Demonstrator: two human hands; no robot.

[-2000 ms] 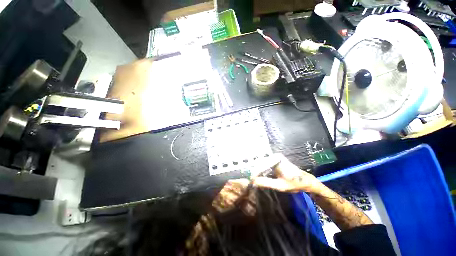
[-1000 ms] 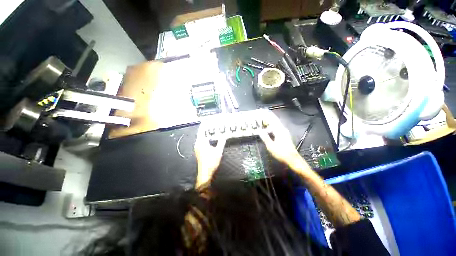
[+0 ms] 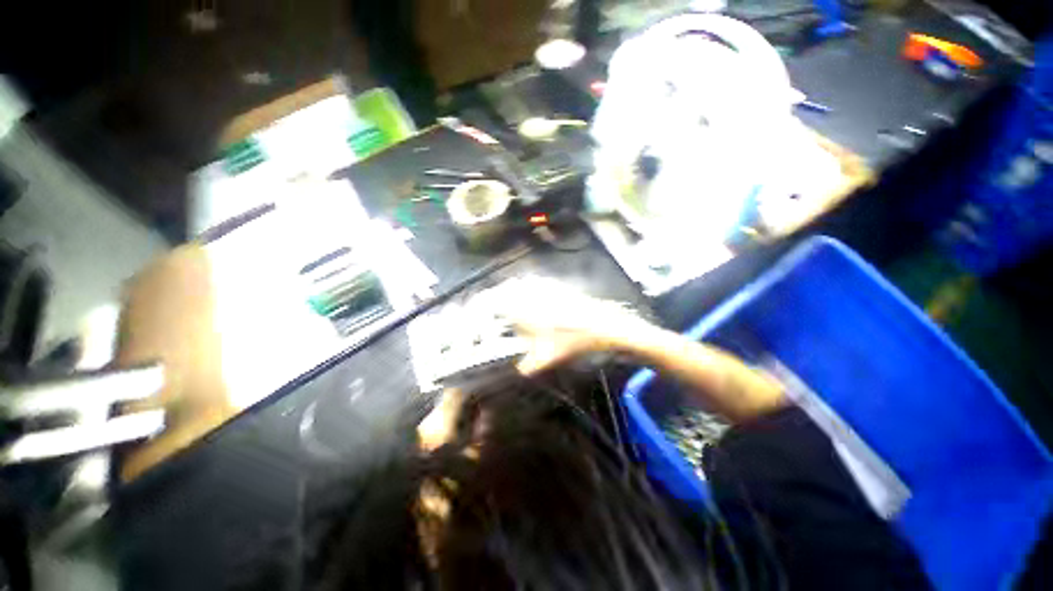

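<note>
A white PCB panel (image 3: pixel 462 337) with a row of dark parts is over the black mat in front of me, blurred by motion. My right hand (image 3: pixel 552 337) is on the panel's right side, fingers over its face and near edge. My left hand (image 3: pixel 442 418) is at the panel's near left edge, small, blurred and partly hidden by hair. Both hands appear to hold the panel. Whether it touches the mat I cannot tell.
The blue tote bin (image 3: pixel 854 381) is at the right with panels inside. The fan (image 3: pixel 681 150) stands behind it. A beige roll (image 3: pixel 479 202) is at the rear of the mat. A green-framed fixture (image 3: pixel 346 298) lies on white paper. Machine rails (image 3: pixel 87 413) are at the left.
The view has swung to the right, showing more of the blue bin. The panel, first lying on the mat, was gripped by both hands a second ago; now my right hand reaches further over its face.
</note>
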